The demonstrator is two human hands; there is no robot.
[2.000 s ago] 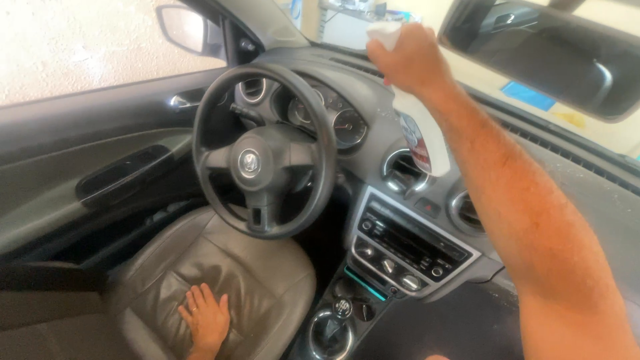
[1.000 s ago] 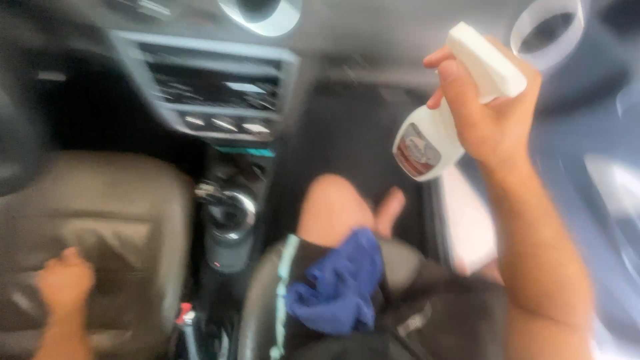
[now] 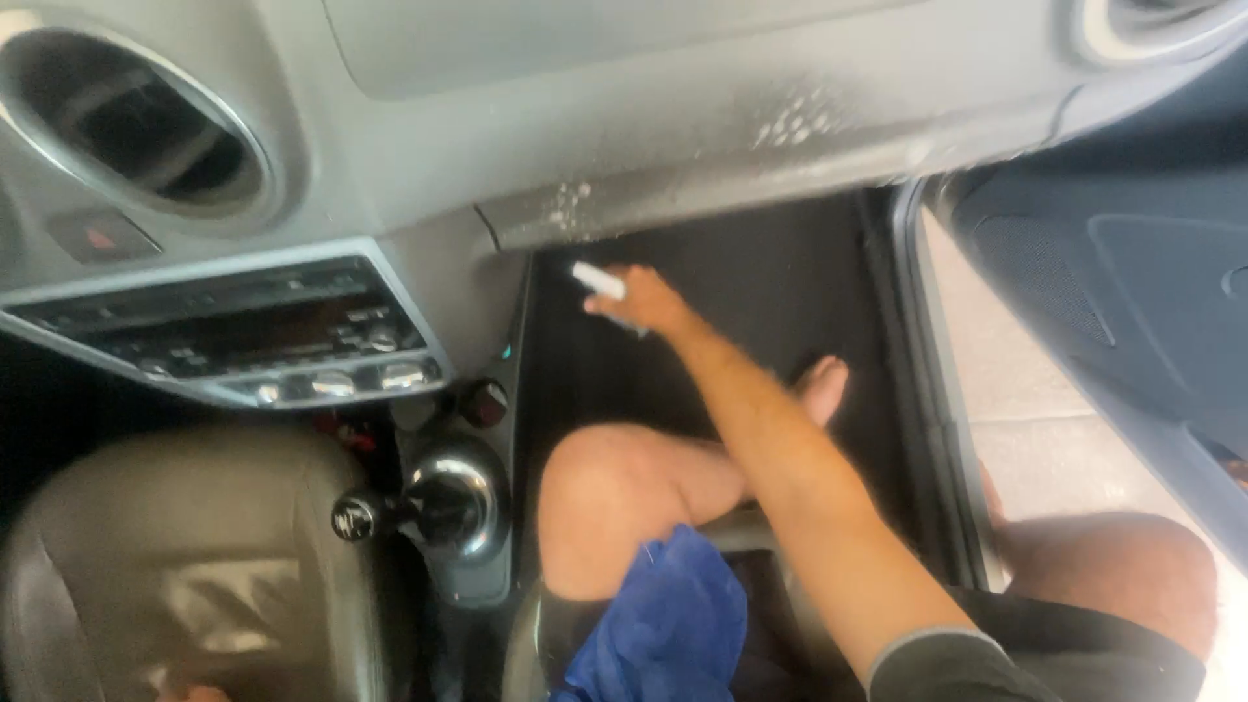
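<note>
My right hand [image 3: 648,297] is shut on a white spray bottle [image 3: 599,281] low in the passenger footwell, just under the dashboard edge; most of the bottle is hidden by the hand. Spray foam spots [image 3: 799,115] dot the lower dashboard [image 3: 624,88] above it. At the bottom left edge, only a small part of my left hand [image 3: 193,693] shows over the driver's leather seat [image 3: 88,546]; its fingers cannot be made out. A crumpled blue cloth [image 3: 673,619] lies over my thigh.
The gear lever [image 3: 355,516] and center console stand between the seats. A radio panel [image 3: 234,327] and round air vent [image 3: 136,122] are at the left. At the right, the passenger door [image 3: 1092,283] stands ajar beside the sill, and one bent leg extends outside.
My right hand has lowered the spray bottle from above the passenger side into the footwell. The view has swung from the steering wheel toward the passenger side.
</note>
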